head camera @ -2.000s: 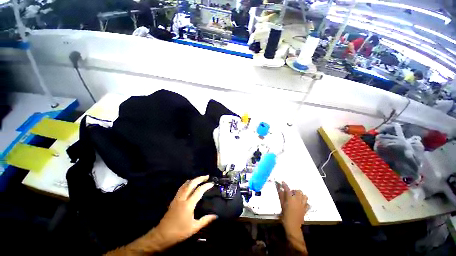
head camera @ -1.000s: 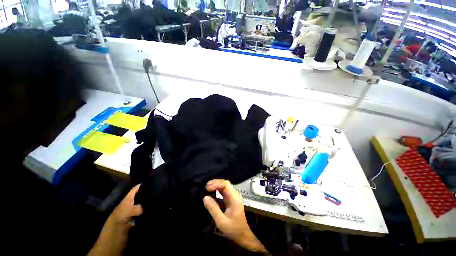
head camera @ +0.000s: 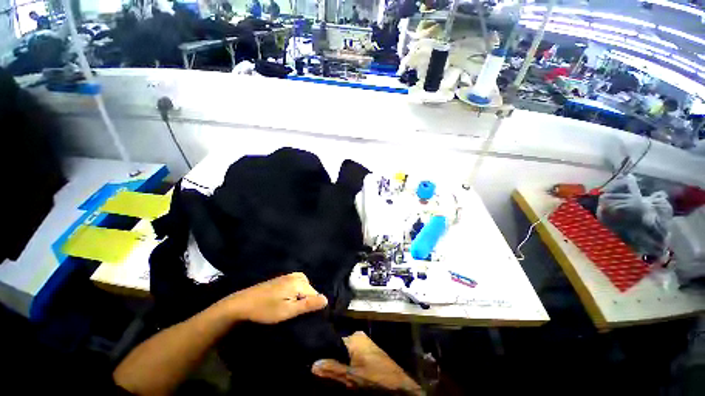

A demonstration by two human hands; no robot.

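A large black garment [head camera: 270,209] covers the left and middle of the pale table and hangs over its front edge toward my lap. My left hand [head camera: 282,300] lies on the garment at the table's front edge, fingers closed on a fold. My right hand [head camera: 363,367] is lower, at the bottom of the frame, holding the hanging part of the cloth; its fingertips are partly hidden. The white overlock machine [head camera: 379,278] stands right of the garment, with a bright blue cylinder [head camera: 429,237] and a blue round knob [head camera: 426,189]. The cloth lies beside the needle area.
Small thread snips [head camera: 463,278] lie right of the machine. Yellow pieces [head camera: 104,244] are at the left table. A red patterned sheet [head camera: 599,244] and a clear plastic bag [head camera: 638,213] lie on the right table. Thread cones [head camera: 437,68] stand behind the partition [head camera: 309,116]. A dark shape is at the far left.
My right hand left the machine and took hold of the garment, then moved lower. My left hand moved from the cloth's left side across to its front. The garment's front part came away from the needle area.
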